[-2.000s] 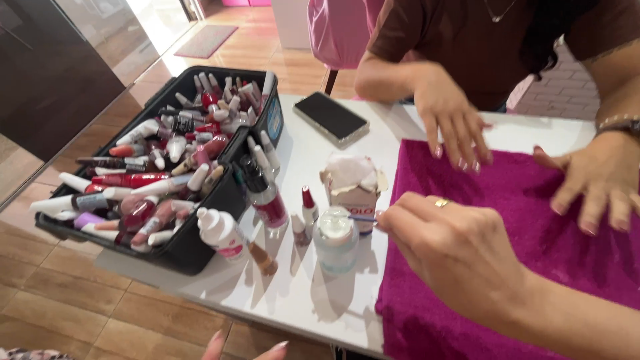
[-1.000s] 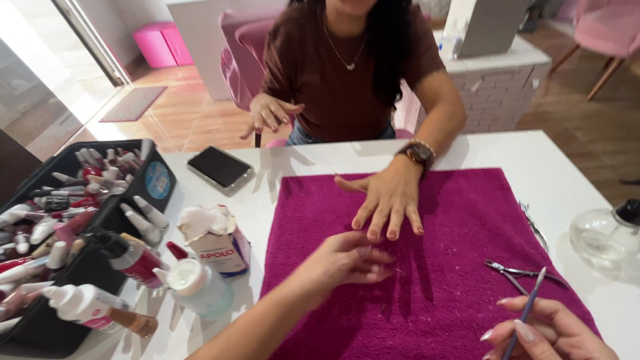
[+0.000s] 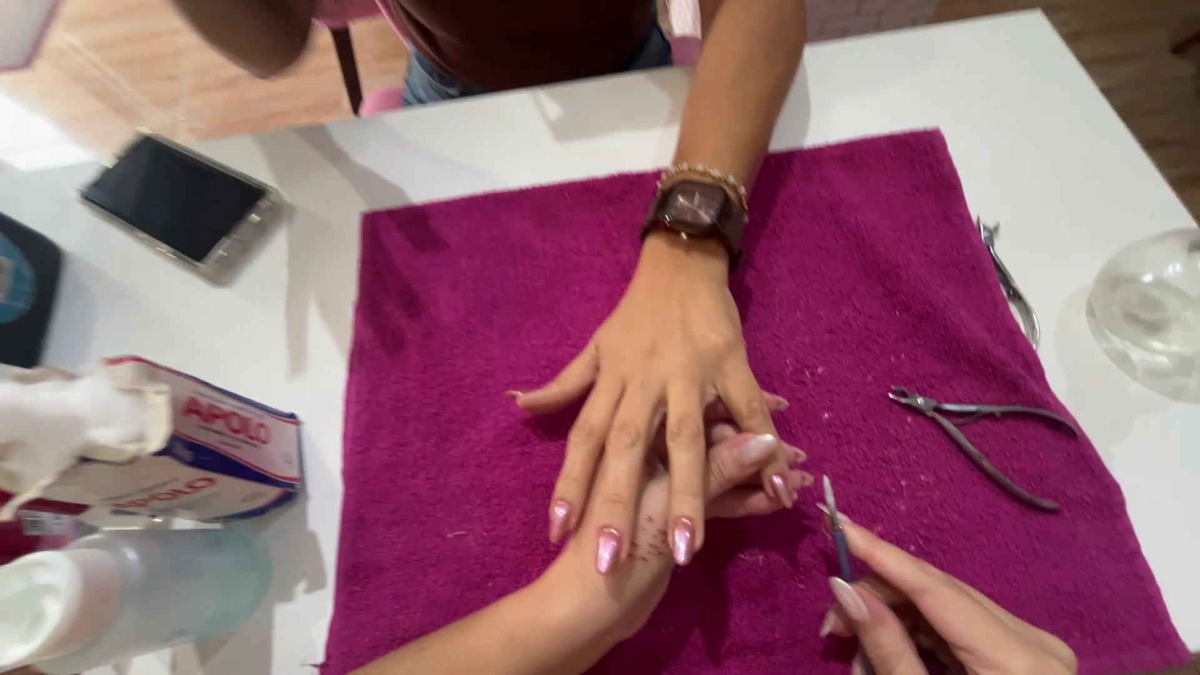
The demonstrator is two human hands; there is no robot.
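My left hand (image 3: 647,525) lies palm up beneath the other person's hand (image 3: 666,356), its thumb over that person's little finger. That hand is spread, with shiny pink nails and a dark wristwatch (image 3: 696,208) at the wrist. At the lower right, my right hand (image 3: 937,600) holds a slim blue-handled tool with a pale pointed tip (image 3: 836,530), close to the held finger but apart from it. Both hands are over a magenta towel (image 3: 469,309). Metal cuticle nippers (image 3: 966,422) lie open on the towel to the right.
A second pair of nippers (image 3: 1011,281) lies by the towel's right edge, near a clear round container (image 3: 1153,309). At left are a phone (image 3: 178,202), an opened cotton box (image 3: 234,441), a pale blue bottle (image 3: 169,591) and a black bin's corner (image 3: 23,291).
My left hand, beside the other person's hand a second ago, now holds its little finger from below. The tool in my right hand has come nearer to it. The view has tilted down.
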